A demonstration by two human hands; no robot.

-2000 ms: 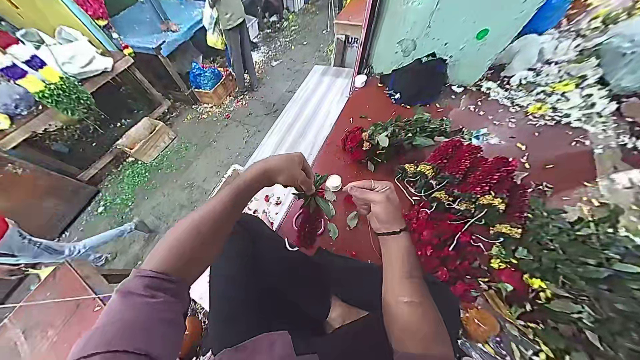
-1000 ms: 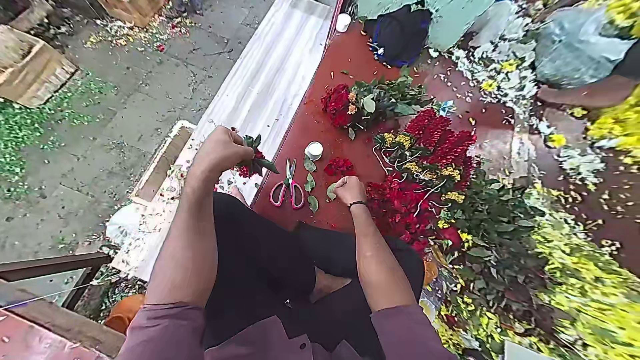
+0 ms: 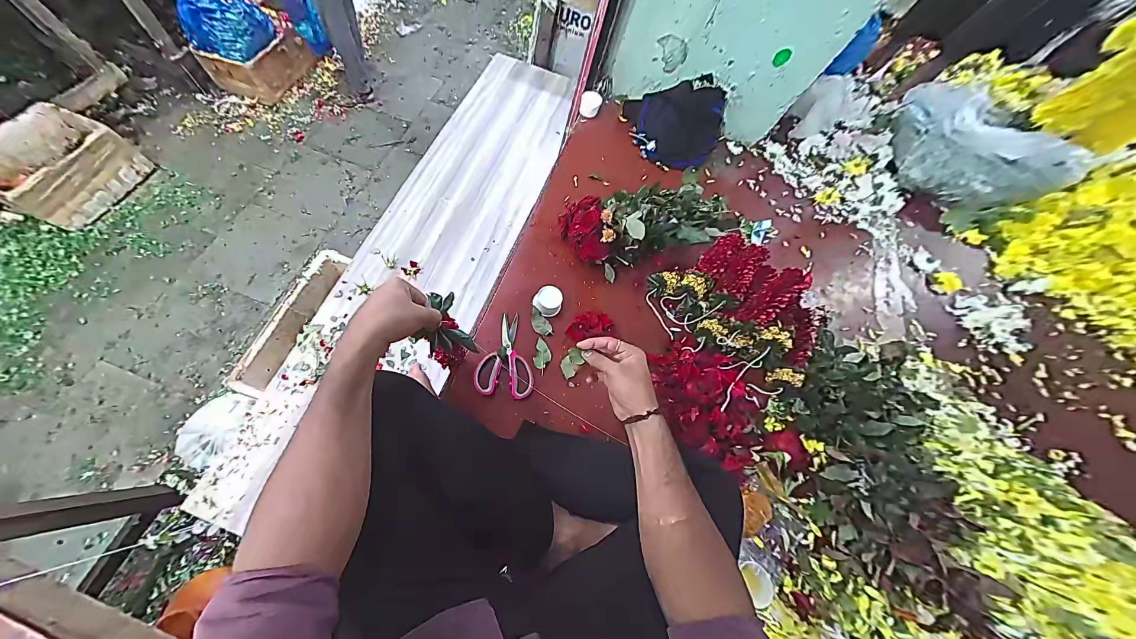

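My left hand (image 3: 398,311) is closed around a small bunch of red flowers with green leaves (image 3: 450,338), over the edge of the red surface. My right hand (image 3: 616,371) pinches thumb and fingers together beside loose green leaves (image 3: 572,362); whether it holds a thread or a leaf, I cannot tell. Between the hands lie scissors with pink handles (image 3: 506,364), partly spread. Behind them stands a white spool (image 3: 548,300). Loose red petals (image 3: 589,327) lie just beyond my right hand. A thin thread runs across the red surface near my knees.
Right of my right hand lie red garlands (image 3: 750,284) with yellow flowers, and a rose bunch (image 3: 583,229) lies farther back. A dark cloth bag (image 3: 681,122) rests by the green wall. Left are a white striped board (image 3: 479,169) and a wooden crate (image 3: 288,324). Yellow flowers (image 3: 1074,257) spread at far right.
Two seconds ago both hands were close together at the red flowers; now they are apart, the left hand with the bunch farther left. The scissors show on the surface between them.
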